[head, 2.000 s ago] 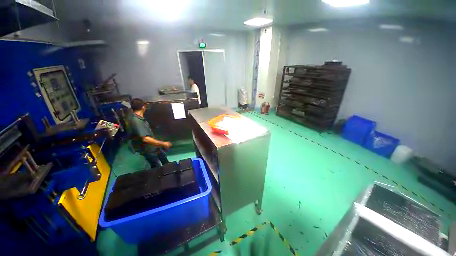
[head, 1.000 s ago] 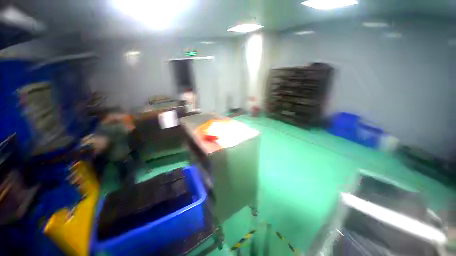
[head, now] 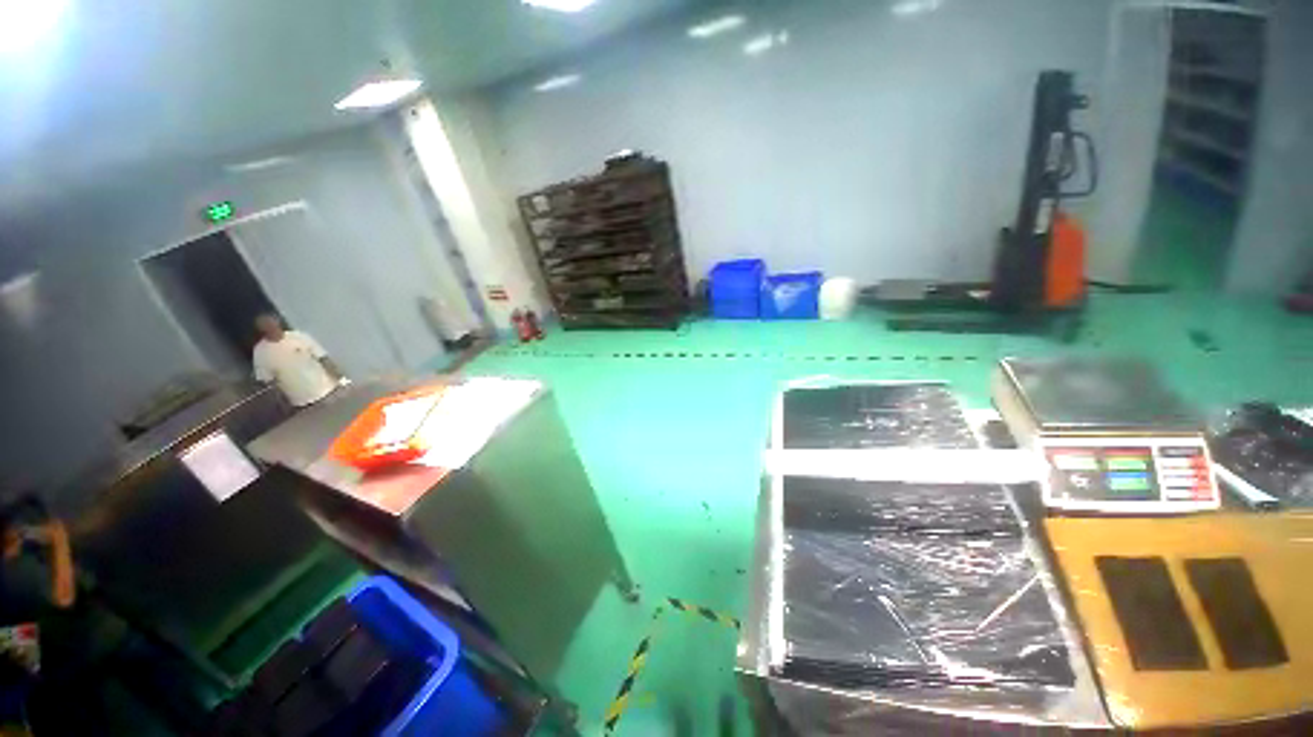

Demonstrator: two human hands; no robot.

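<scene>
Neither of my hands is in the picture. Nearest in front, at the lower right, a bench bears a stack of black sheets [head: 907,569] under clear plastic film, with a white strip across it. A white digital scale [head: 1130,477] with green and red display stands to its right. Below the scale, a yellow board [head: 1073,554] bears two dark rectangles [head: 1151,612]. At the lower left, a blue crate [head: 458,691] holds black parts [head: 324,662].
A steel cabinet [head: 547,497] bears an orange-red tray [head: 382,428]. A person in white [head: 298,366] stands behind it; another person's arm [head: 61,559] shows at the left edge. A dark rack [head: 608,248], blue crates [head: 737,290] and an orange lift truck [head: 1066,262] stand along the wall.
The view has swung to the right. The scale, yellow board and lift truck have come into view, the presses have left it, and the blue crate has shifted to the lower left.
</scene>
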